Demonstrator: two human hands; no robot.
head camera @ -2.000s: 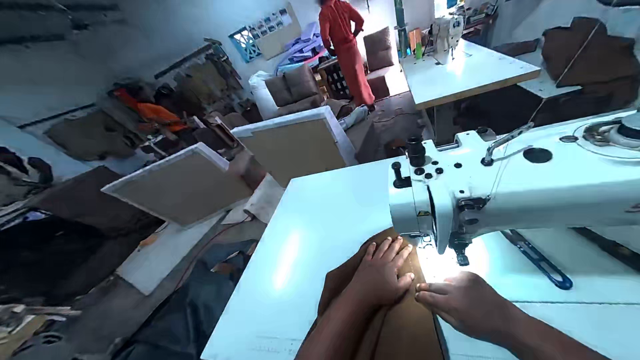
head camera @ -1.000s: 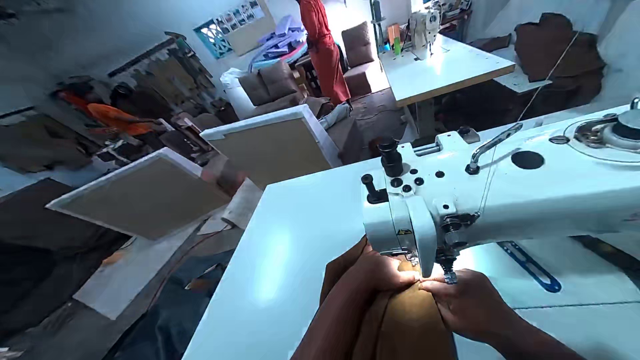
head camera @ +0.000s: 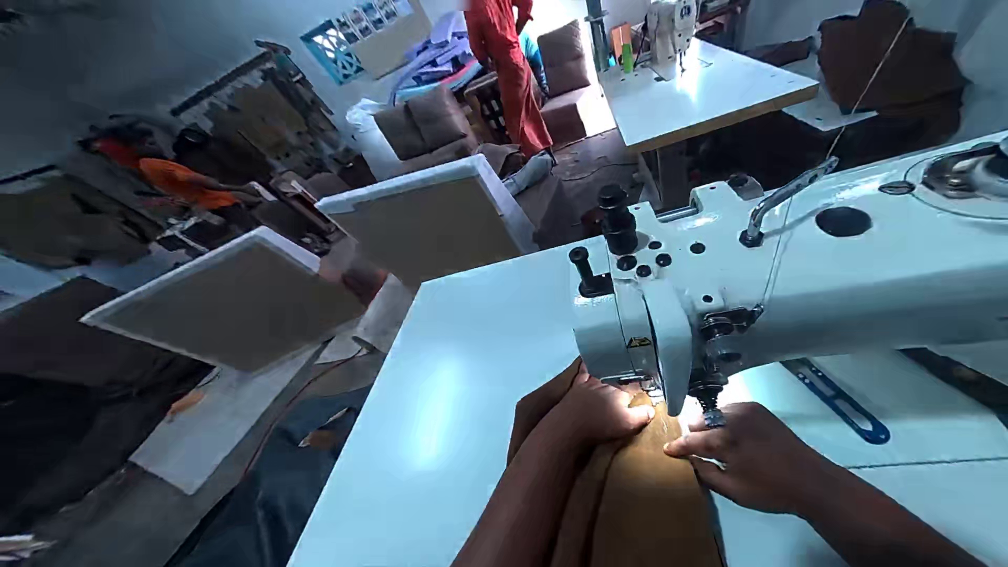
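Observation:
A piece of brown leather or similar material [head camera: 650,496] lies under the needle area of a white industrial sewing machine [head camera: 850,276]. My left hand [head camera: 602,409] grips the material's left side just before the presser foot, thumb on top and fingers partly hidden. On the right, my right hand [head camera: 744,457] rests with its fingertips at the material's right edge, fingers somewhat spread, below the machine head. The machine's lamp lights the spot between both hands. The needle itself is hard to make out.
Right of my right hand, a blue slotted metal piece [head camera: 843,402] lies on the white machine table [head camera: 409,409]. Two upholstered panels [head camera: 228,307] stand beyond the left edge. Behind are a second sewing table [head camera: 709,94], a person in red [head camera: 510,71] and a person in orange [head camera: 185,181].
My left hand, laid flat with fingers spread on the material two seconds ago, now has its fingers drawn in, gripping it near the presser foot. The view has shifted slightly.

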